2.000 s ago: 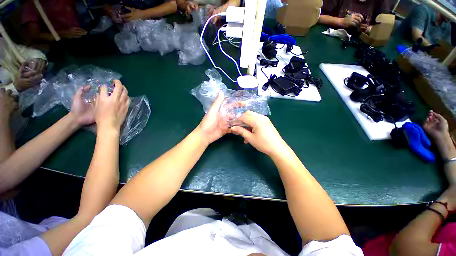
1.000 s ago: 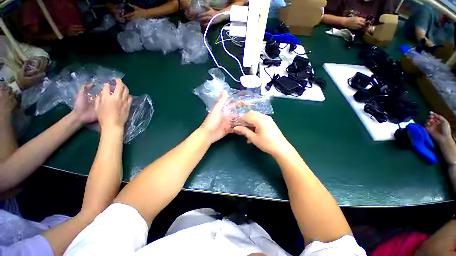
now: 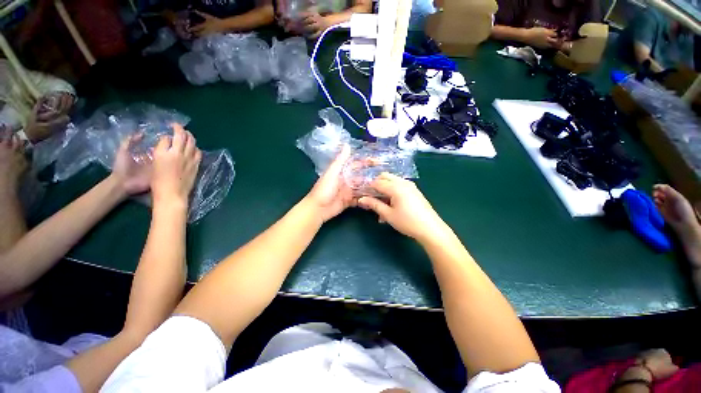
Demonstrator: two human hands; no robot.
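Note:
My left hand and my right hand are bare and hold a clear round plastic part between them, over the middle of the dark green table. My left palm is under and beside its left side. My right fingers grip its right edge. Crinkled clear poly bags lie just beyond and around the part. Glare on the clear plastic hides where the part ends and the film begins.
A white post with sockets and cords stands beyond my hands. Black adapters lie on white boards at right, near a blue item. A neighbour's hands work at left by clear bags. Other people sit around.
My hands stay almost in place on the clear part, with only slight finger movement. At right, the neighbour's arm has shifted and another hand shows low on pink clothing.

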